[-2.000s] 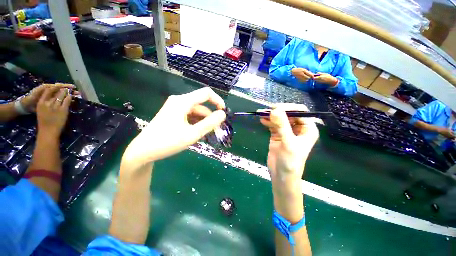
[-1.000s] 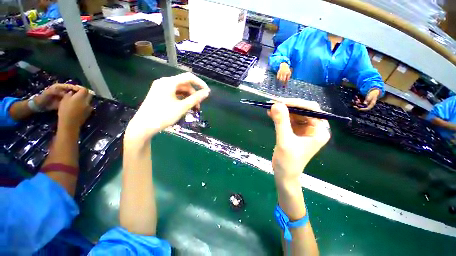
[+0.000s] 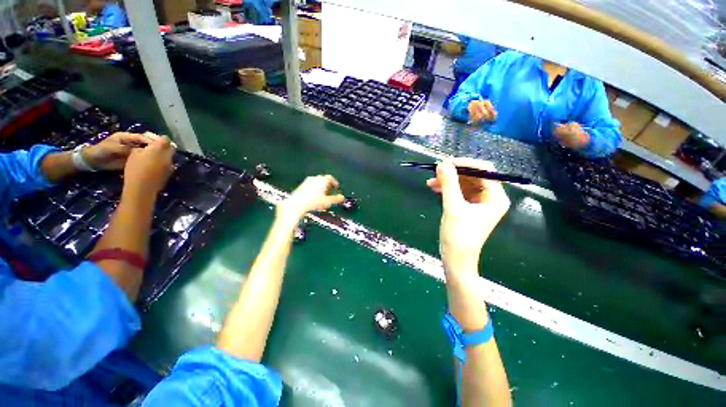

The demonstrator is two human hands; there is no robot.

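My left hand is low over the green belt, near the divider strip. A small dark round piece is at its fingertips; whether the fingers grip it or it lies on the belt is unclear. Another round piece lies just below the hand. My right hand holds slim black tweezers like a pen above the belt, tips pointing left. A round piece with a silvery middle lies on the near belt.
A white divider strip crosses the belt. A neighbour's hands work over black trays at the left. Another round piece lies beyond them. A person in blue sits across the line. Metal uprights stand at the left.
My left hand has come down from its raised pinch towards the belt. My right hand still holds the tweezers, now away from the left hand. The view has shifted slightly.
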